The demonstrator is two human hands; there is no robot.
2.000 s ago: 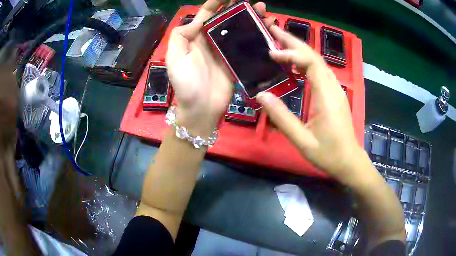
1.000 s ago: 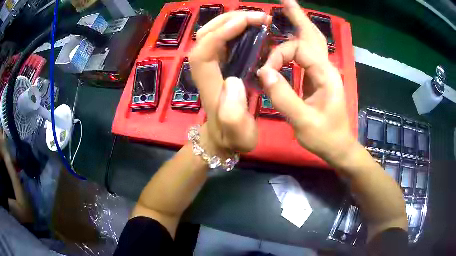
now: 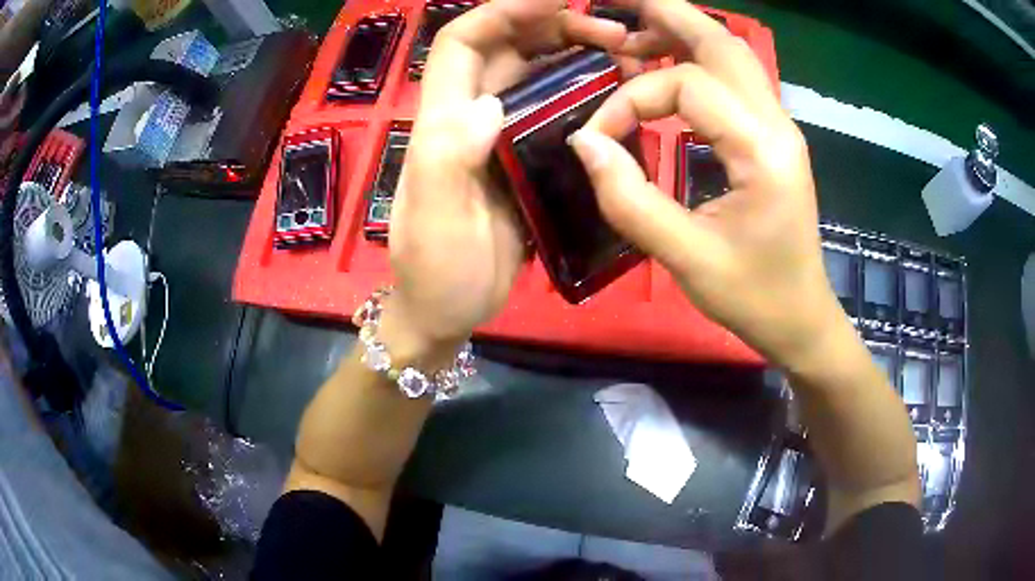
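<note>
My left hand (image 3: 456,210) holds a dark phone with a red rim (image 3: 562,170) by its left edge, tilted above the red tray (image 3: 341,278). My right hand (image 3: 726,204) is at the phone's right side, its thumb and index fingertips pinched together on or just over the dark face; whether film is between them cannot be told. More red-rimmed phones sit in the tray pockets, one at the left (image 3: 306,185) and one at the upper left (image 3: 367,55). The fingers hide part of the phone's top and right edge.
A clear blister tray of screen windows (image 3: 905,346) lies at the right, with a white bottle (image 3: 960,187) beyond it. A white paper slip (image 3: 650,437) lies before the red tray. At the left are a dark box (image 3: 244,125), a white fan (image 3: 51,244), a blue cable (image 3: 100,204) and crumpled clear film (image 3: 216,465).
The phone was first screen-up in both hands, then turned edge-on, and now its dark face shows again, tilted. My right fingers have moved onto or over that face. The view has shifted slightly.
</note>
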